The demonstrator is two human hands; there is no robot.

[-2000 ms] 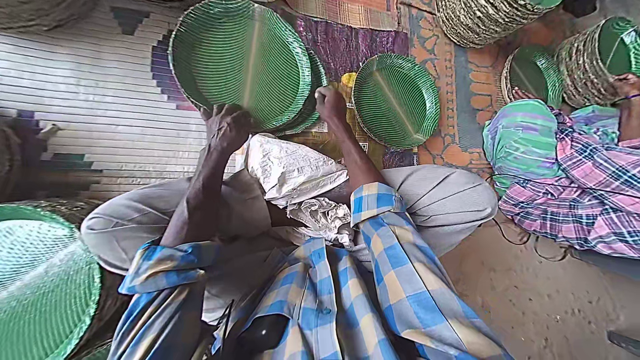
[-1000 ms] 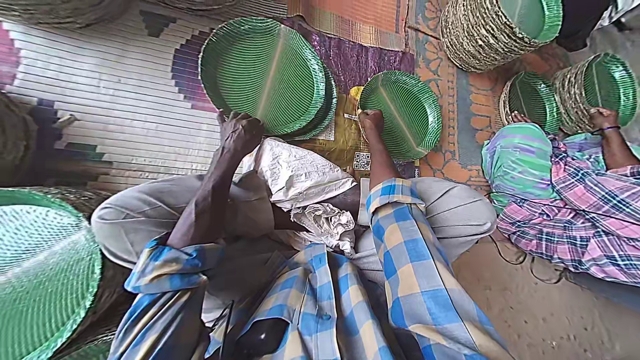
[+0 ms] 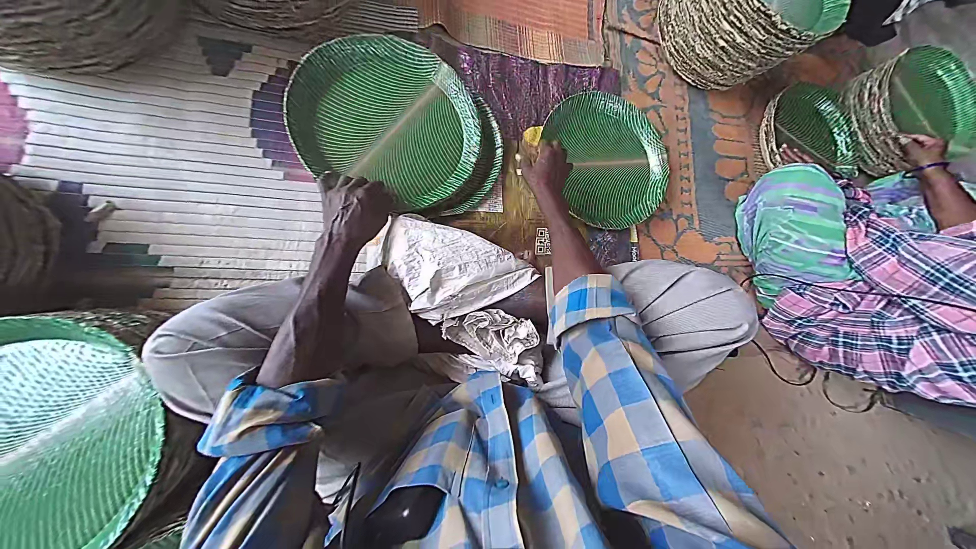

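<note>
My left hand (image 3: 354,210) has its fingers closed at the lower rim of a large round green plate (image 3: 381,118) with a leaf-rib pattern. More green plates (image 3: 488,156) show under that plate's right edge. My right hand (image 3: 545,168) pinches the left rim of a separate green plate (image 3: 610,160), whose pale midrib runs nearly level. The fingertips of both hands are partly hidden. Between my forearms, a crumpled white cloth or sack (image 3: 454,271) lies over my lap.
A deep stack of green plates (image 3: 76,435) stands at my lower left. Brown stacks (image 3: 84,34) are at the upper left, and others (image 3: 732,38) at the upper right. A seated person's hand (image 3: 924,151) touches a stack at the right. Patterned mats (image 3: 206,130) cover the floor.
My right hand has moved from beside the large plate to the rim of the right-hand plate. That plate has turned, its midrib going from slanted to nearly level.
</note>
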